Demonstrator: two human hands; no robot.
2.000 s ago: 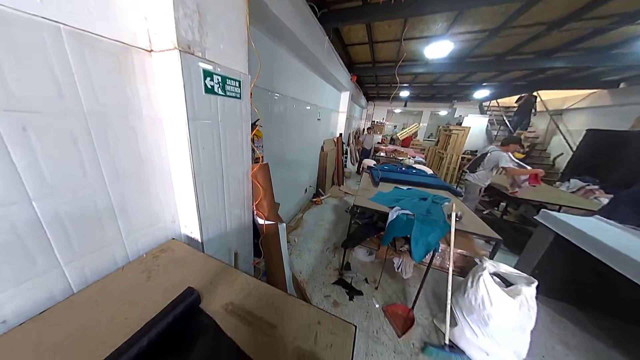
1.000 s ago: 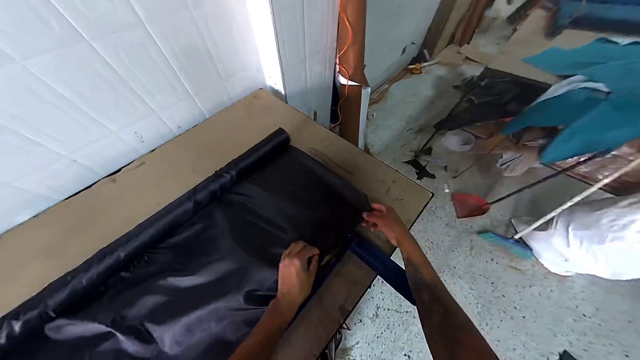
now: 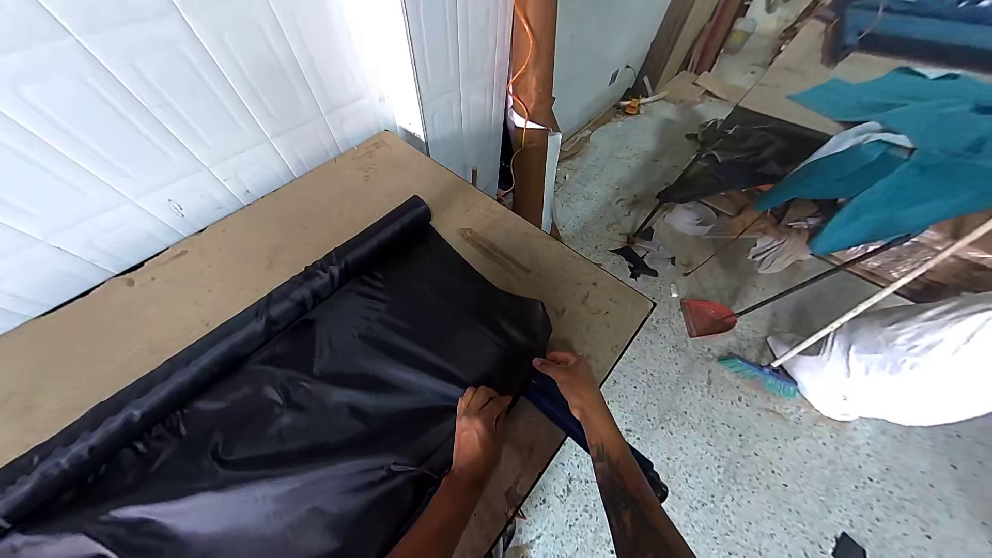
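Observation:
Black fabric lies spread and creased over a brown tabletop, with its far side wound into a long roll. My left hand grips the near edge of the fabric, its fingers curled and the cloth bunched beneath them. Just to the right, my right hand pinches the fabric near its corner between thumb and fingers. A dark blue piece of material passes under my right hand and forearm and sticks out past the table's edge.
White wall panels border the table's far side. Brown rolls stand beyond its corner. On the speckled floor are a red dustpan, a blue broom head and a white sack. Teal fabric covers another table at the right.
The view has tilted down since the first frame. Both hands, out of view then, are at the fabric's edge. Since one second ago, the fabric's right corner has been drawn nearer and bunched.

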